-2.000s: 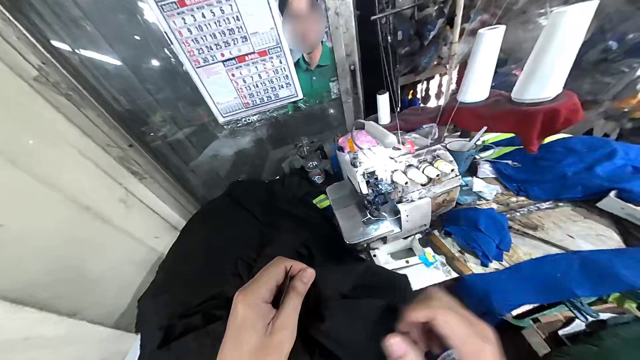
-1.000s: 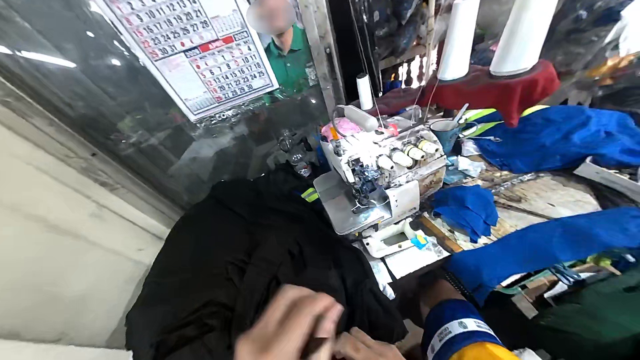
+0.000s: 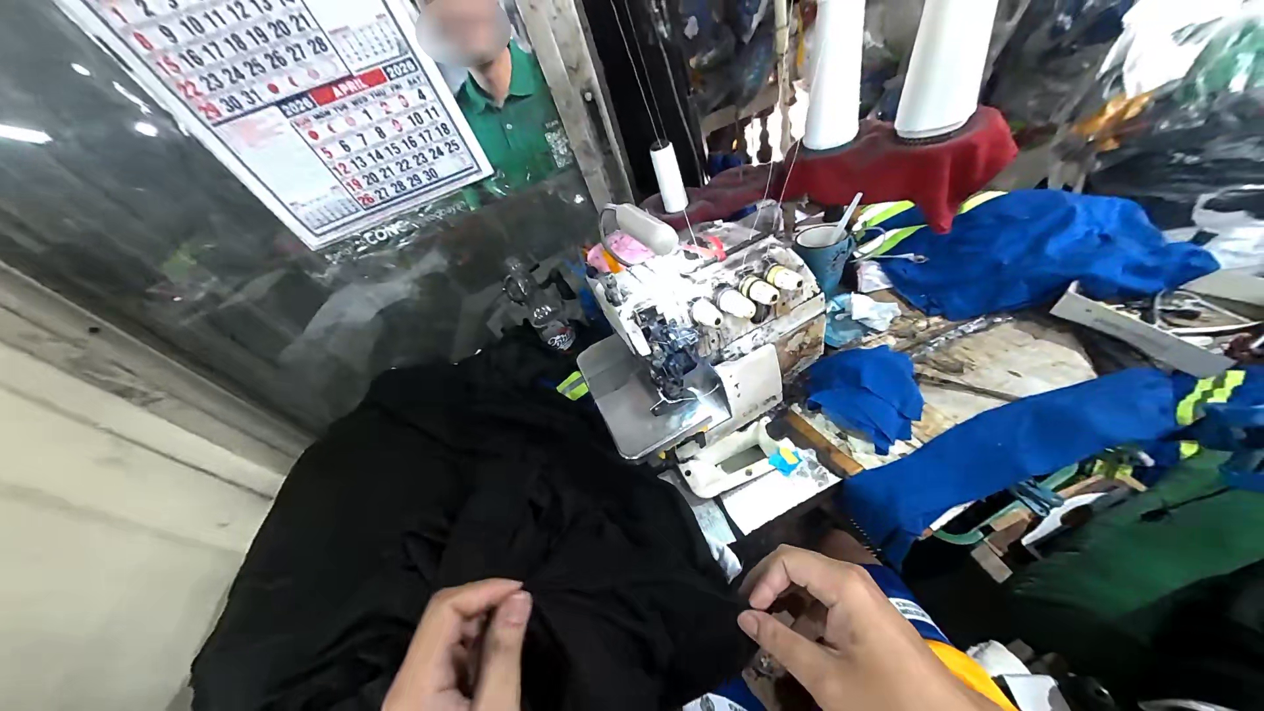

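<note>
A large heap of black fabric (image 3: 395, 494) spreads over the left and middle of the view, below the metal plate of an overlock sewing machine (image 3: 711, 316). At the bottom centre, my left hand (image 3: 469, 642) pinches the black fabric between thumb and forefinger. To its right my right hand (image 3: 829, 622) pinches the right edge of the same fabric, and the cloth runs between the two hands. The machine has several tension dials and a lit needle area. Its white lower cover (image 3: 726, 474) is swung open at the front.
White thread cones (image 3: 834, 79) stand on a red cloth (image 3: 889, 168) behind the machine. Blue fabric (image 3: 1057, 252) lies at the right, with a blue strip (image 3: 1007, 454) nearer. A mug (image 3: 823, 252) and a bottle (image 3: 548, 316) flank the machine. A calendar (image 3: 267, 89) hangs at the upper left.
The hands, close together and blurred one second ago, are now apart with the black fabric between them. The blue and yellow garment at the lower right is now partly behind my right hand.
</note>
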